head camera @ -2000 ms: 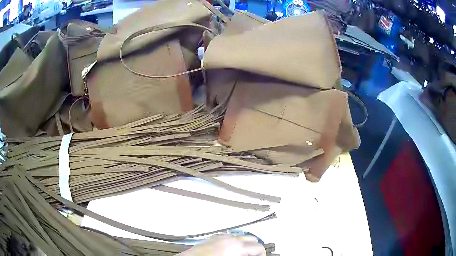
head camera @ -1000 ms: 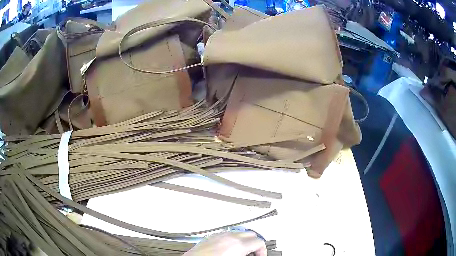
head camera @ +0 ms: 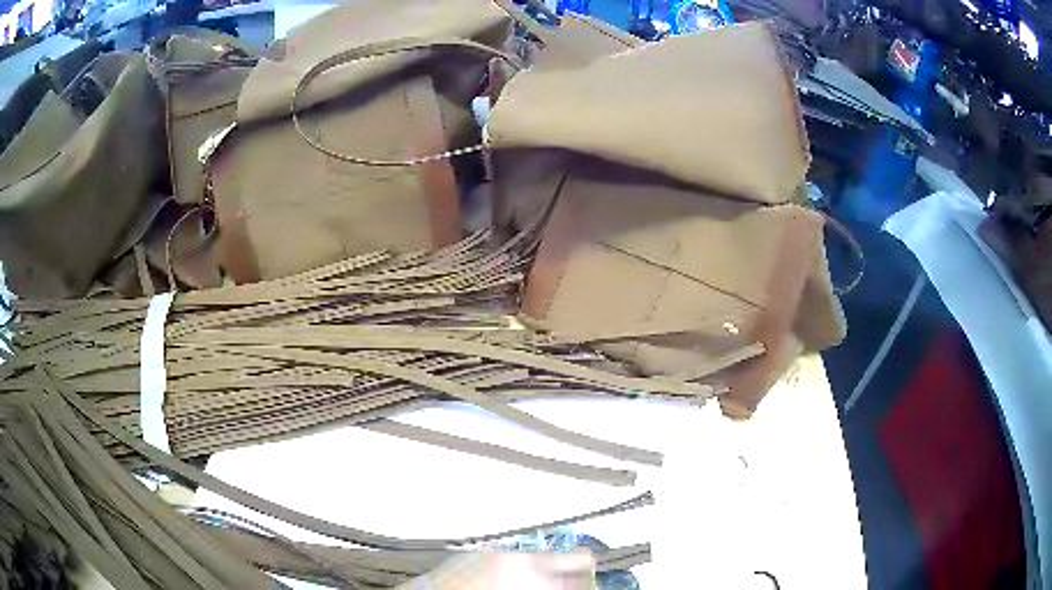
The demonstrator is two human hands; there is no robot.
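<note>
One hand (head camera: 519, 570) shows at the bottom edge, cut off by it; it looks like my left hand, but its side and grip cannot be made out. It lies over loose brown straps (head camera: 335, 556). A shiny grey-blue thing (head camera: 565, 541), unclear, shows just behind it. Behind lies a strap bundle (head camera: 312, 369) with a white band (head camera: 153, 375) wrapped crosswise around its left part. A few single straps (head camera: 519, 459) stick out over the white sheet (head camera: 381, 490). No other hand is identifiable.
Brown handbag bodies (head camera: 681, 259) are heaped behind the straps, with a thin bag handle (head camera: 302, 110) looping up. A small dark curved scrap (head camera: 767, 580) lies at lower right. Another white-covered table (head camera: 981, 300) stands at the right, with red beneath.
The hand sits lower in the picture, and less of it shows. The view has shifted slightly, so the bags and straps appear a little further right.
</note>
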